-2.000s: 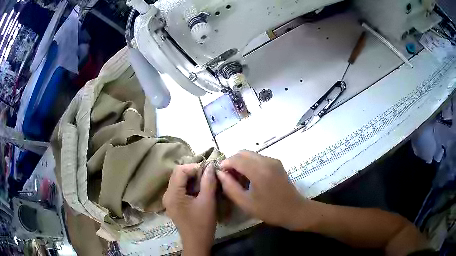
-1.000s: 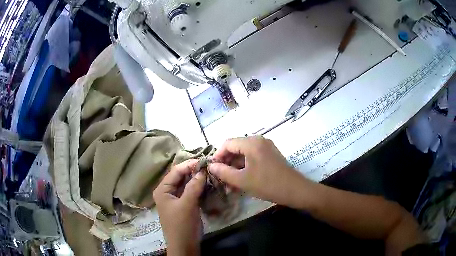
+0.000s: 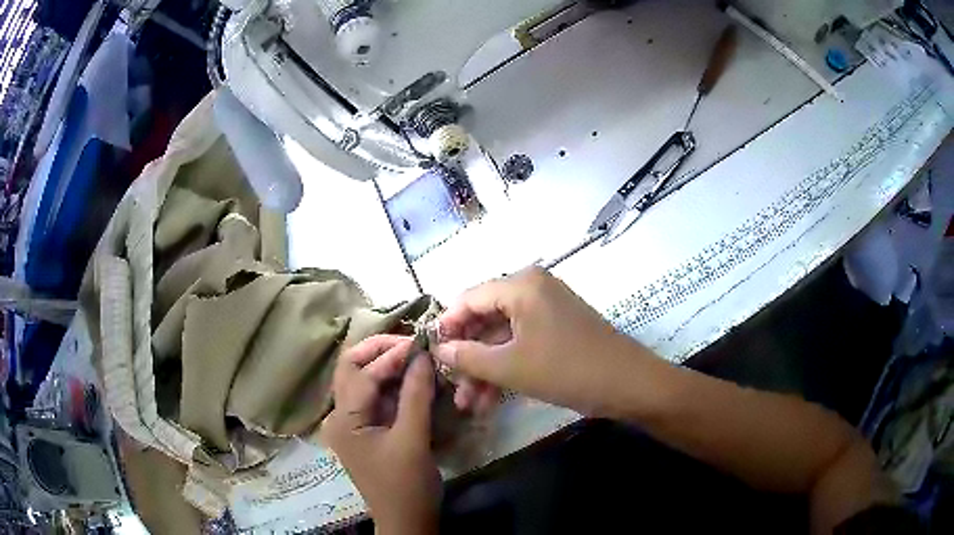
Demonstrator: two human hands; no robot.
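Note:
A khaki garment [image 3: 251, 355] lies crumpled at the left of the table, edged by a long pale waistband [image 3: 123, 334]. My left hand [image 3: 385, 418] pinches a small folded seam end [image 3: 424, 332] of it between thumb and fingers, near the table's front edge. My right hand [image 3: 523, 345] pinches the same seam end from the right; its fingertips nearly touch the left thumb. The exact fold between the fingertips is too small to tell. Both hands are bare, in front of the needle plate [image 3: 424, 217].
The sewing machine head [image 3: 314, 105] and pale lamp [image 3: 258, 157] stand beyond the hands. Black snips [image 3: 643, 188] and a brown-handled awl [image 3: 717, 61] lie to the right. A white rod [image 3: 785, 52] lies farther right. A printed scale [image 3: 774, 225] runs along the front edge.
The whole view has shifted, so the machine and tools sit farther left and higher. Both hands still pinch the seam end, with small changes in finger position.

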